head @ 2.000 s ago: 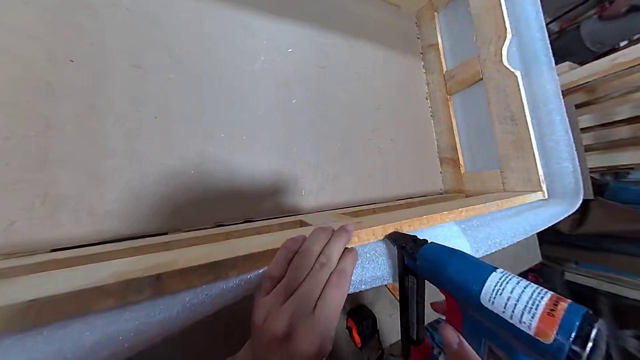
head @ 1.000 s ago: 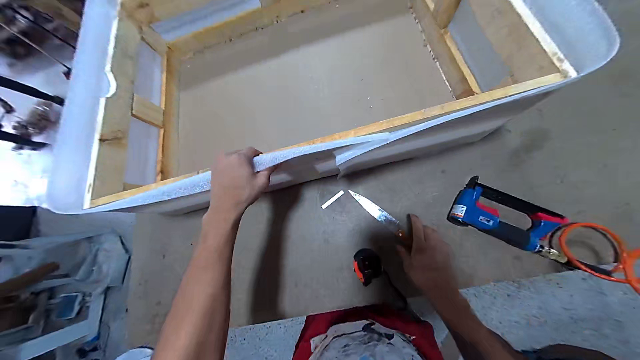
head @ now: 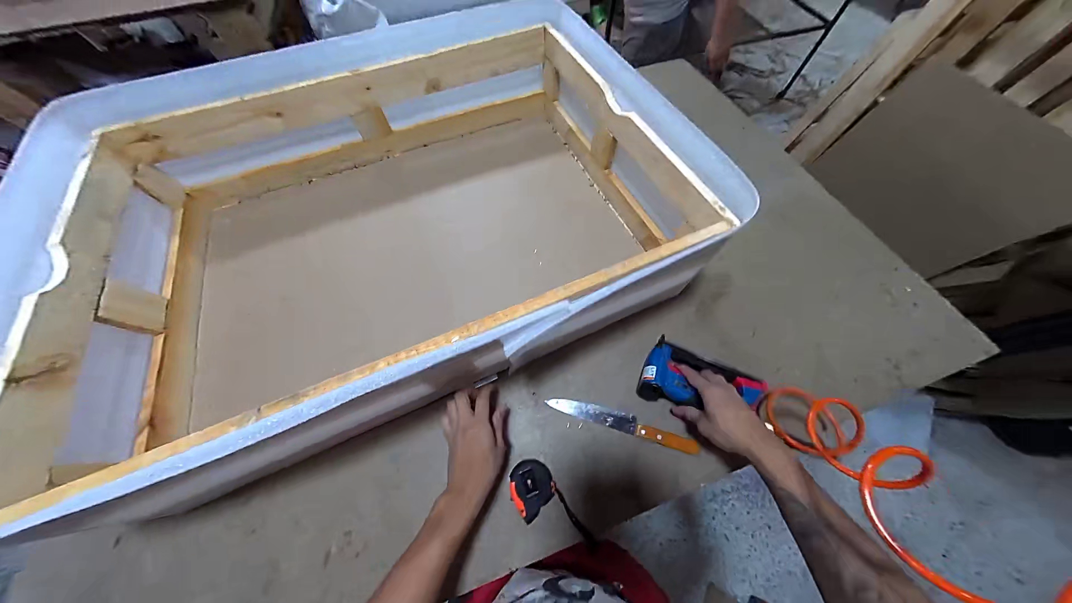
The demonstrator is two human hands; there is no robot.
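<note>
A wooden frame [head: 368, 373] edged with white foam sheet [head: 536, 322] fills the left and middle of the view. Against its near side, low down, rests my left hand [head: 475, 431], its fingertips by a small pale strip [head: 487, 380]; whether they grip it I cannot tell. My right hand [head: 724, 410] is on the blue pneumatic stapler [head: 670, 377], which lies on the board-topped table, fingers around its handle. Between the hands lies a knife [head: 624, 420] with a wooden handle, blade pointing left. A black and orange tape measure [head: 531, 489] sits nearer my body.
An orange coiled air hose [head: 879, 477] runs from the stapler over the table's right edge. Wooden slats [head: 892, 79] and a brown panel [head: 955, 159] stand at the right. Another person's hand [head: 718, 54] shows beyond the table's far edge.
My right hand has let go of the knife, now lying on the table, and is on the stapler. My left hand has moved from the frame's top edge down to its near side.
</note>
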